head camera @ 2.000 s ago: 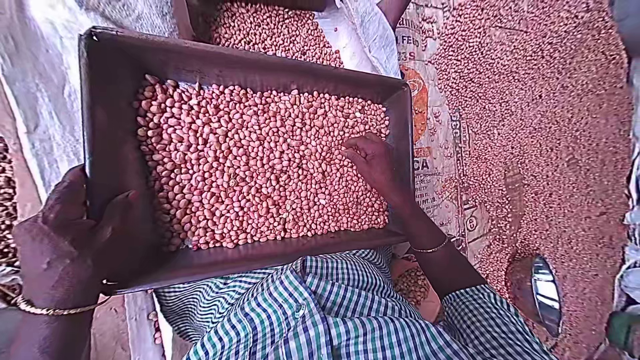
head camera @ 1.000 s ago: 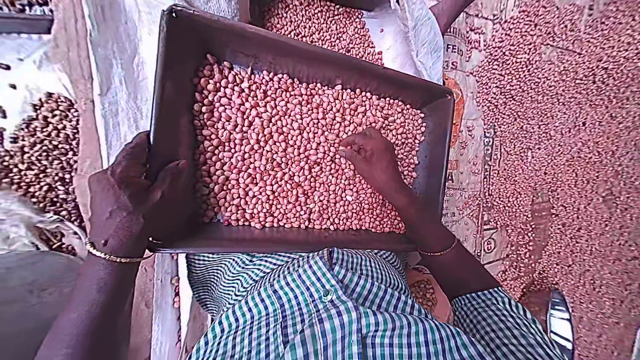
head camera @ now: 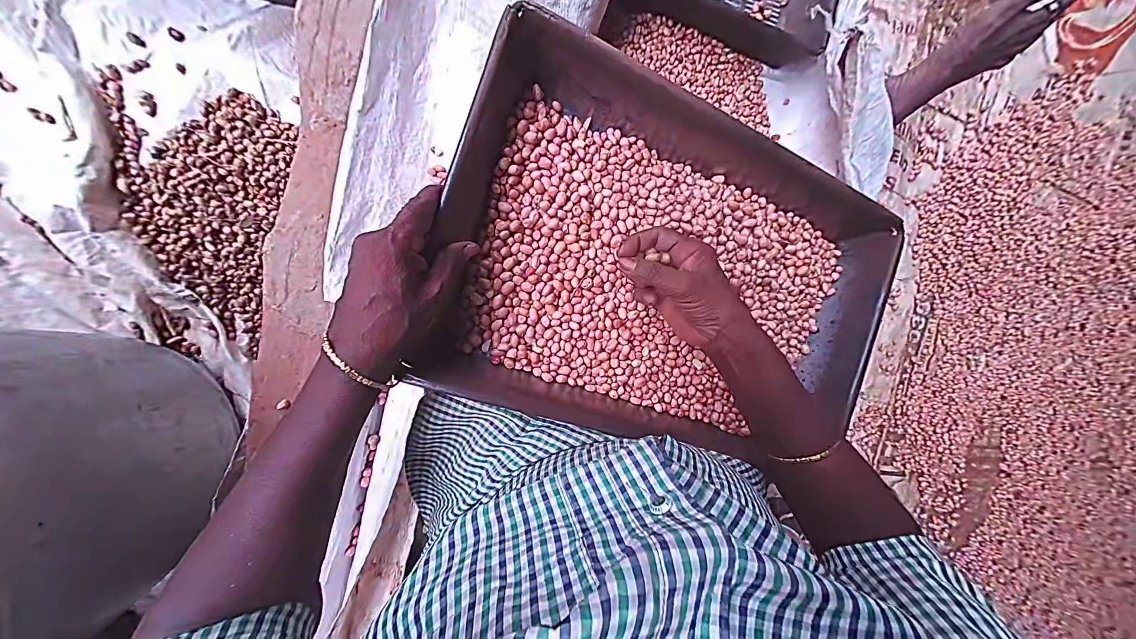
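A dark rectangular tray point(head camera: 710, 138) lies tilted in front of my checked shirt, with a layer of pinkish shelled peanuts point(head camera: 577, 231) in it. My left hand point(head camera: 395, 284) grips the tray's left wall, thumb inside and the other fingers mostly hidden behind it. Over the middle of the peanuts is my right hand point(head camera: 679, 280), its fingers curled around a few pale peanuts. Bare dark surface shows at the tray's right end.
Beyond my tray, a second dark tray point(head camera: 790, 35) stands by more peanuts point(head camera: 697, 67). Another person's limb point(head camera: 958, 58) reaches in at upper right. Peanuts cover the ground sheet point(head camera: 1021, 355) at right. Darker pods or nuts point(head camera: 213, 195) are heaped at left, behind a grey rounded object point(head camera: 106, 479).
The view has shifted left, bringing the dark heap and grey object further in. My left hand still holds the tray. Pale peanuts now show in the curled fingers of my right hand.
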